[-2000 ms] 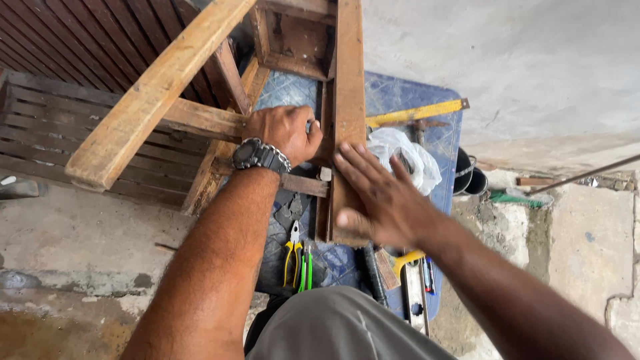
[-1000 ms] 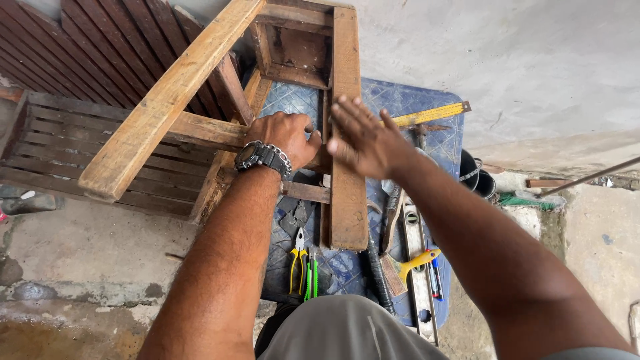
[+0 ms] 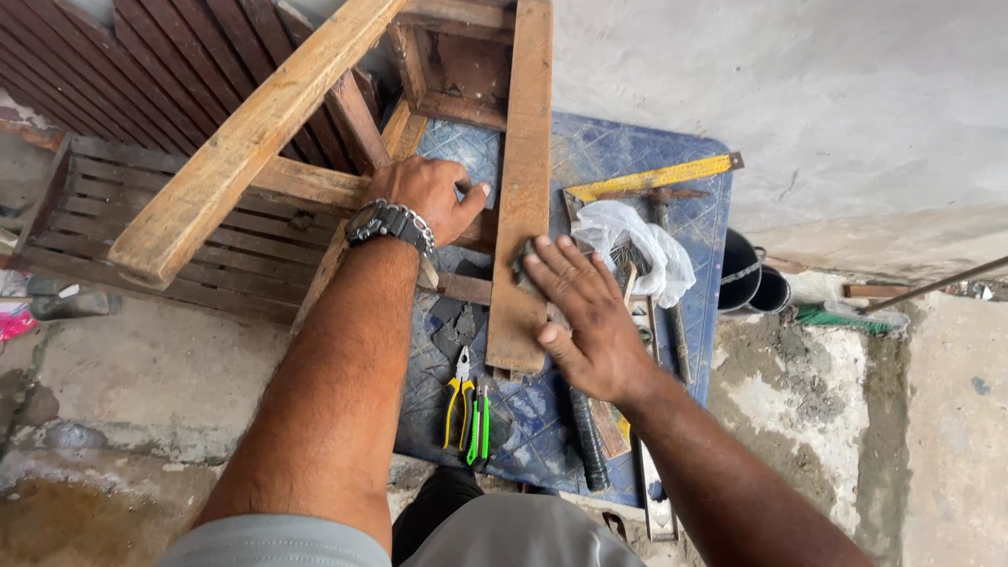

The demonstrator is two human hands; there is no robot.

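Observation:
A wooden furniture frame, perhaps an upturned stool or chair, rests on the blue table [image 3: 713, 236]. Wearing a watch and a chain bracelet, my left hand [image 3: 429, 197] grips its wooden crossbar [image 3: 315, 183], with the thumb apart. My right hand [image 3: 587, 319] lies with extended fingers over the right edge of the frame's broad upright leg [image 3: 524, 181]. Under those fingertips is a small grey scrap [image 3: 523, 264], perhaps sandpaper, pressed on the wood; the palm side is hidden. The frame's other long leg [image 3: 260, 142] slants across the upper left.
Combination pliers [image 3: 460, 398] and a green utility knife [image 3: 479, 425] lie near the table's front edge. Right of the frame are a plastic bag of nails [image 3: 630, 248], a yellow square [image 3: 657, 177], a hammer [image 3: 673, 307] and a spirit level [image 3: 655, 496]. Black buckets [image 3: 740, 272] stand beyond; a slatted bench [image 3: 181, 244] is left.
My right hand was raised off the leg one second ago and is now down against its right edge. My left hand stays at the crossbar.

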